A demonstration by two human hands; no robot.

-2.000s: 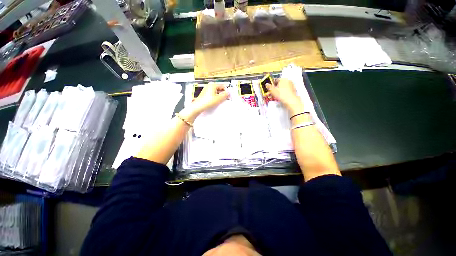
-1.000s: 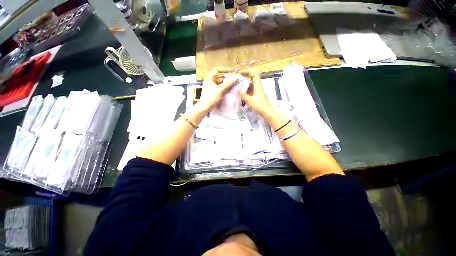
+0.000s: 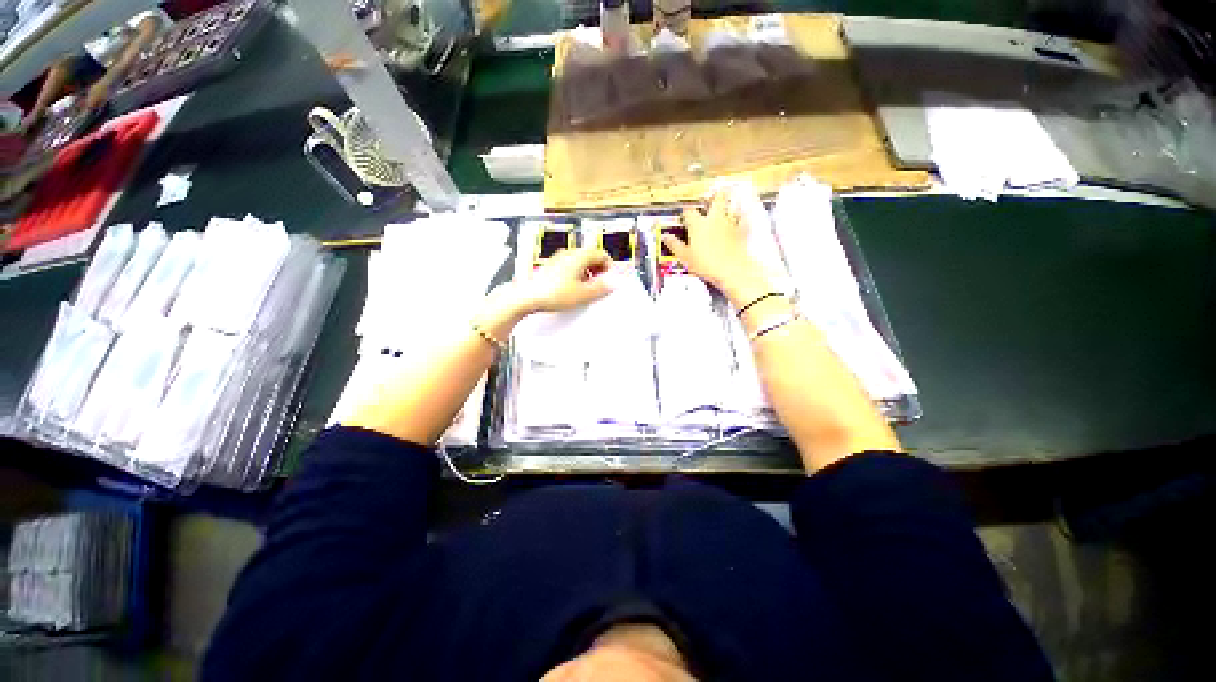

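Note:
A clear blister tray (image 3: 510, 424) lies in front of me, mostly covered by white sleeves (image 3: 694, 360). Three keypad phones with black screens and yellow frames show in its back row; one is the middle phone (image 3: 618, 247). My right hand (image 3: 714, 249) is over the rightmost of these phones, fingers on its upper part. My left hand (image 3: 574, 283) is over the tray at the left with its fingertips together at a white sleeve. The sleeve's far end is hard to tell from the others. Flat empty sleeves (image 3: 434, 287) lie left of the tray.
Stacked trays of bagged phones (image 3: 320, 300) stand at far left. Behind are a metal post (image 3: 380, 100), a small fan (image 3: 360, 153), a yellow-brown board (image 3: 720, 173) and a red tray (image 3: 83, 187). Another person's arm (image 3: 127, 60) shows at upper left. A thin white cord (image 3: 467, 476) hangs at the bench edge.
One second ago both hands were together around a sleeve above the tray. Now they are apart, the right hand over a phone in the back row, and three phone screens show.

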